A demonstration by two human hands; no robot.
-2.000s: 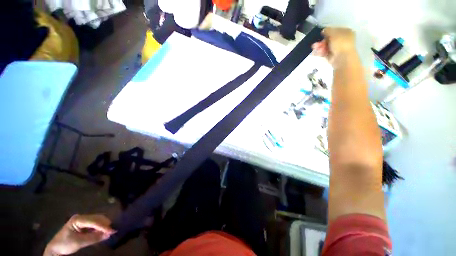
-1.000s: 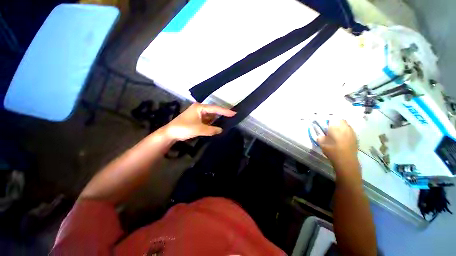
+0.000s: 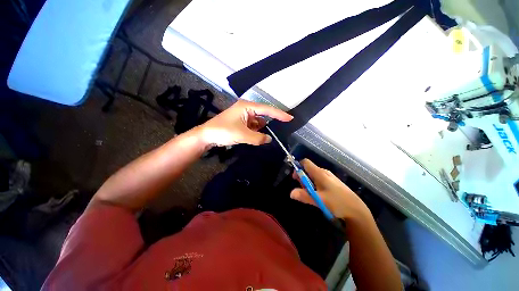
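Note:
A long black band [image 3: 354, 69] runs from the far side of the white table down to its front edge. My left hand [image 3: 246, 125] pinches this band at the table edge between thumb and fingers. My right hand [image 3: 327, 190] holds scissors with light-blue handles [image 3: 313, 192], their silver blades pointing up-left at the band beside my left fingertips. Whether the blades are closed on the band, I cannot tell. A second black band [image 3: 307, 51] lies flat on the table to the left, its cut end near the front edge.
A white sewing machine [image 3: 466, 91] stands at the table's right end, with small metal parts [image 3: 449, 185] and a black thread bundle [image 3: 497, 241] near it. A pale folding table [image 3: 62, 51] is at upper left. Tangled black strips [image 3: 188, 105] lie on the floor.
Both hands were stretching a band; my left hand now pinches it at the table edge. My right hand has picked up the scissors from the table and brought them left to the band.

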